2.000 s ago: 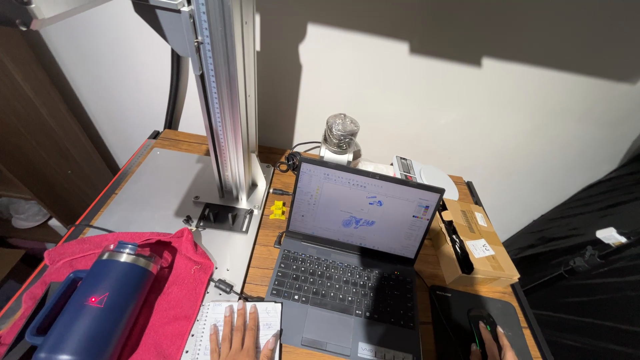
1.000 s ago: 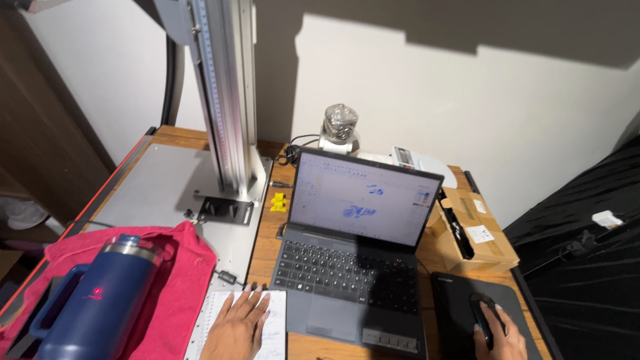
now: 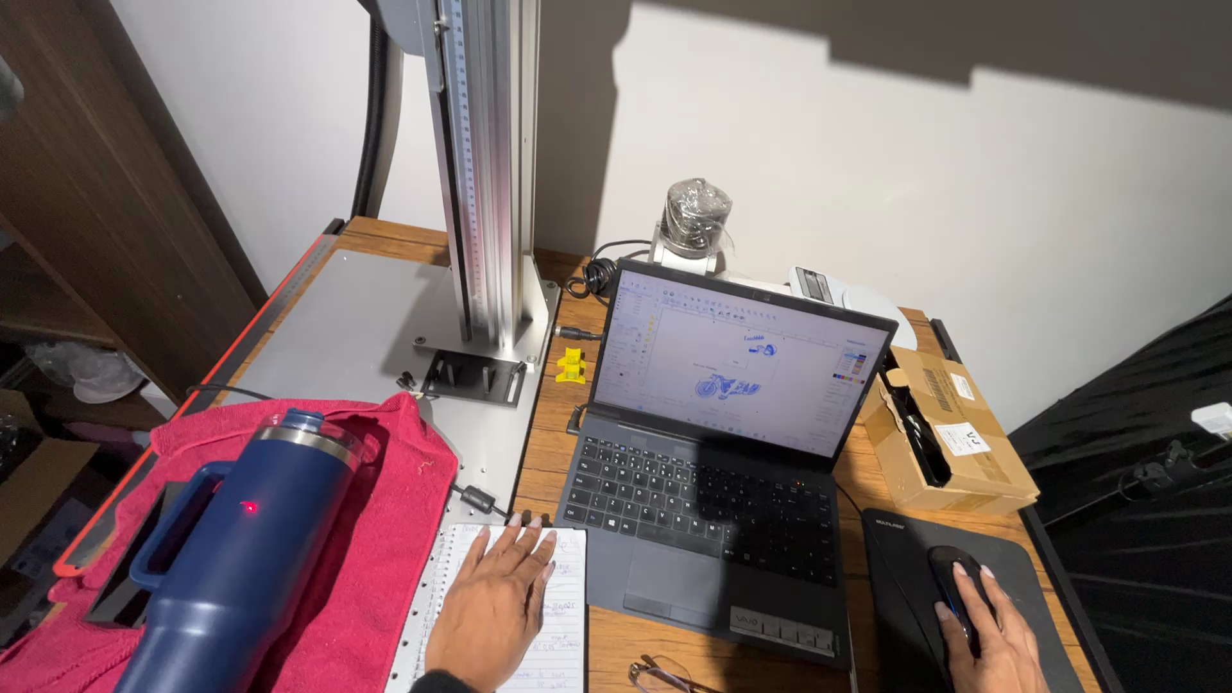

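My left hand (image 3: 493, 604) lies flat, palm down, on a spiral notebook (image 3: 566, 616) with handwriting. My right hand (image 3: 996, 630) rests over a black computer mouse (image 3: 948, 568) on a dark mouse pad (image 3: 890, 549). Between the hands stands an open laptop (image 3: 664, 577), its screen showing blue line art that includes a motorcycle. To the left, a blue tumbler with a handle (image 3: 241, 539) lies tilted on a pink towel (image 3: 385, 500), with a small red light spot on its side.
A metal column with a scale (image 3: 491, 192) rises from a grey base plate (image 3: 375, 289). Near the laptop are a yellow plastic piece (image 3: 571, 366), a plastic-wrapped device (image 3: 696, 217), a white scale (image 3: 890, 313) and an opened cardboard box (image 3: 962, 414). Eyeglasses (image 3: 664, 674) lie at the front edge.
My left hand stays on the notebook, and my right hand stays at the mouse. The view has shifted slightly; eyeglasses now show at the bottom edge.
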